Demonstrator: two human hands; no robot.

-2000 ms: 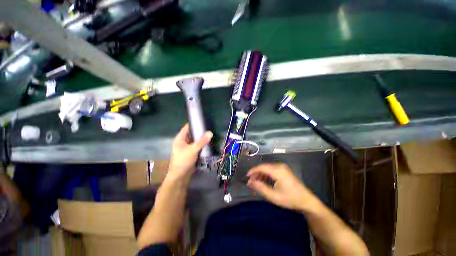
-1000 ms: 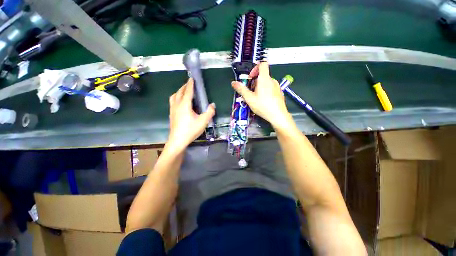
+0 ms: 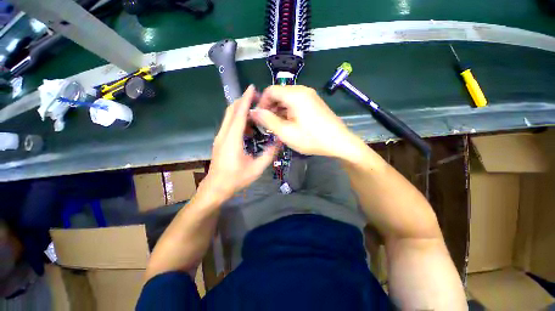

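Observation:
The styling brush lies on the bench with its bristled barrel [image 3: 286,30] pointing away from me and its open handle towards me. Wires and a small white connector [image 3: 285,188] show at the handle's near end. The grey handle shell [image 3: 226,70] lies left of it, its lower part hidden by my fingers. My left hand [image 3: 234,149] is over the shell's lower end and the handle's left side. My right hand [image 3: 307,121] crosses over the open handle, fingers bent close to my left fingertips. What the fingertips touch is hidden and blurred.
A mallet [image 3: 377,109] lies to the right, its handle over the bench edge [image 3: 359,136]. A yellow screwdriver [image 3: 473,88] lies further right. Yellow-handled pliers [image 3: 128,84], a white bottle [image 3: 111,113] and crumpled white cloth [image 3: 53,100] are at left. Open cartons [image 3: 100,246] stand below.
My right hand has moved from the top of the handle down and left, close to my left fingers. The left fingers have straightened. The view has shifted, so brush and shell appear higher.

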